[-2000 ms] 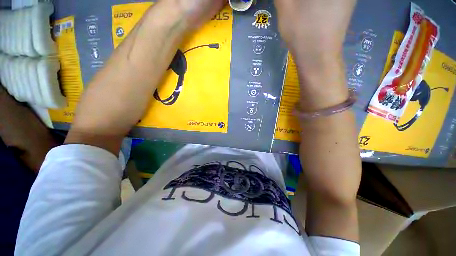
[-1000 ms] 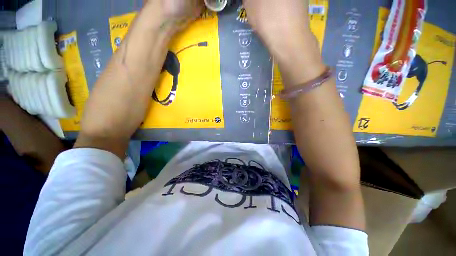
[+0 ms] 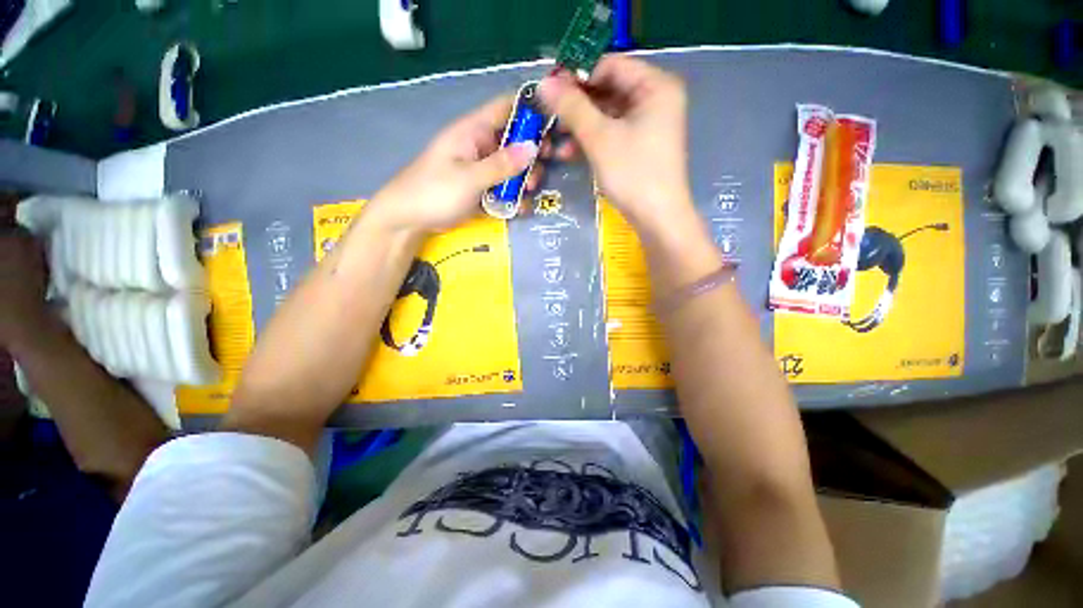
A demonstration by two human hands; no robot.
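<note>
My left hand (image 3: 469, 166) holds a white housing shell (image 3: 505, 200) with the blue battery (image 3: 519, 149) lying inside it, above the printed cardboard sheet (image 3: 558, 344). My thumb lies over the battery. My right hand (image 3: 624, 131) is at the shell's upper end, its fingers close to the battery. The green circuit board (image 3: 584, 38) sticks up beyond my right fingertips, over the edge of the bench. My fingers hide the lead wires, and whether the right fingertips pinch the wires or the board's lower end is hard to tell.
Stacked white shells (image 3: 125, 291) stand at the left end, loose empty shells (image 3: 1039, 178) at the right. A snack packet (image 3: 823, 214) lies right of centre. Scattered parts lie on the green conveyor (image 3: 297, 36). A person's arm (image 3: 71, 368) is at left, a carton (image 3: 885, 529) lower right.
The view now takes in more of the bench's far side. Both hands, cut off at the top edge before, now show whole, with the blue battery in its shell and the green board visible.
</note>
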